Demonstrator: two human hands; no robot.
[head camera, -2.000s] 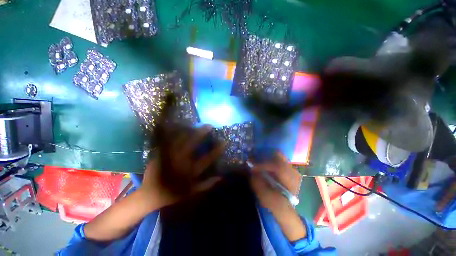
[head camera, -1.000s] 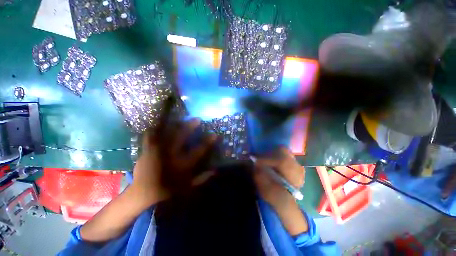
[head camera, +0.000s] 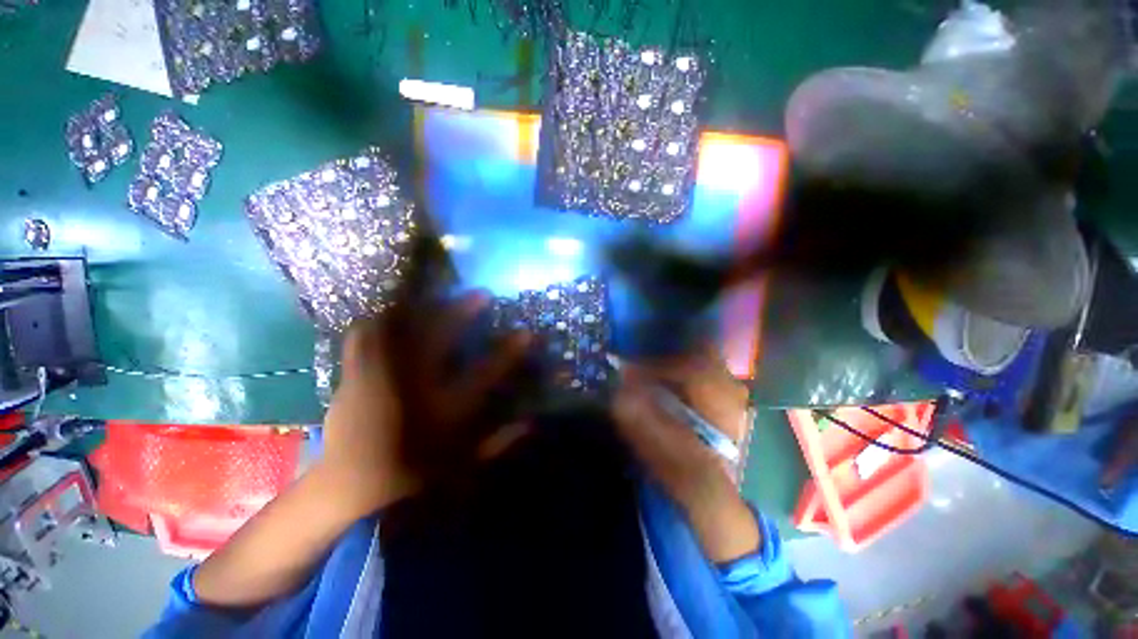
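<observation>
A circuit board panel (head camera: 568, 327) with round silver spots lies low between my hands, over the lower edge of the glaring blue-white sheet (head camera: 481, 162). My left hand (head camera: 431, 387) is at the panel's left side, partly hidden by a dark blur; its grip cannot be told. My right hand (head camera: 680, 418) is at the panel's lower right, closed around a white pen-like tool (head camera: 701, 428); the tool's tip is not clear. Another panel (head camera: 620, 131) lies on the sheet's upper part. A glittery panel (head camera: 335, 235) lies left of the sheet.
Small board pieces (head camera: 175, 172) and a further panel (head camera: 240, 40) on white paper (head camera: 115, 53) are at left. A white bar (head camera: 437, 94) lies above the sheet. A grey funnel (head camera: 874, 137) stands at right. Red bins (head camera: 200, 481) are below the bench edge. Dark blurs cover the centre right.
The whole view has shifted, so the bench things sit further left and slightly higher. Both hands stay around the low panel, and my right hand still holds the white tool.
</observation>
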